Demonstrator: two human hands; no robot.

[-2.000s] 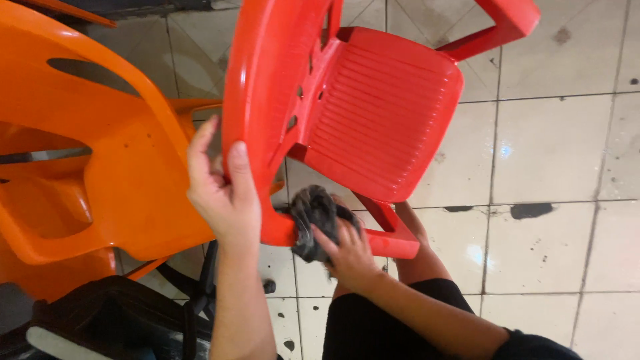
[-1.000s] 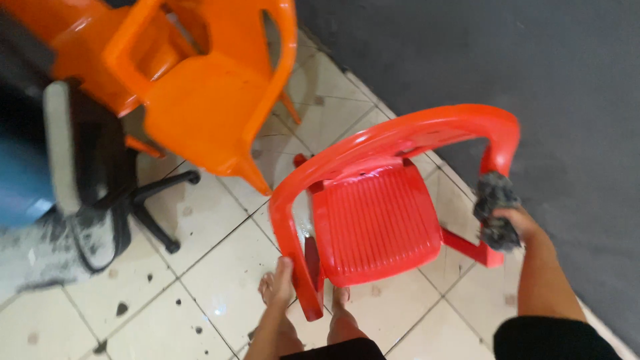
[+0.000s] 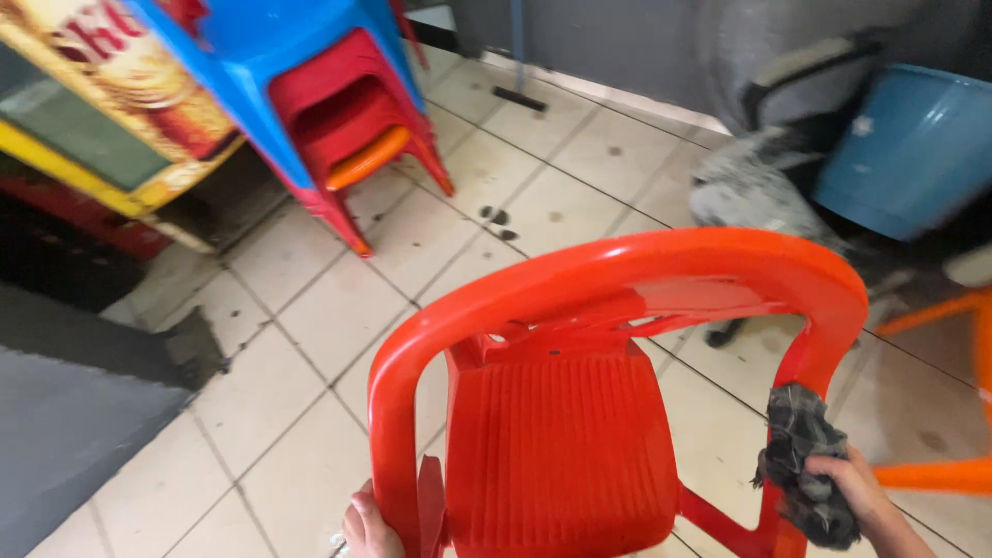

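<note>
A red plastic armchair [image 3: 566, 449] with a ribbed seat stands in front of me, its curved back rail toward the middle of the view. My left hand [image 3: 370, 523] grips its left armrest near the bottom edge; the fingers are partly hidden. On the right armrest, my right hand [image 3: 856, 484] holds a crumpled dark grey rag [image 3: 806, 465] pressed against the plastic.
Stacked plastic chairs [image 3: 310, 46], blue on top, stand at upper left beside a yellow display cabinet [image 3: 147, 101]. A floor squeegee [image 3: 519, 98] leans by the wall. At right are an office chair [image 3: 752, 194], a blue bin [image 3: 907, 147] and an orange chair [image 3: 938, 474].
The view has swung round to show the stacked chairs and cabinet. Two seconds ago the rag was on the chair's lower part near my left hand; now it is on the right armrest.
</note>
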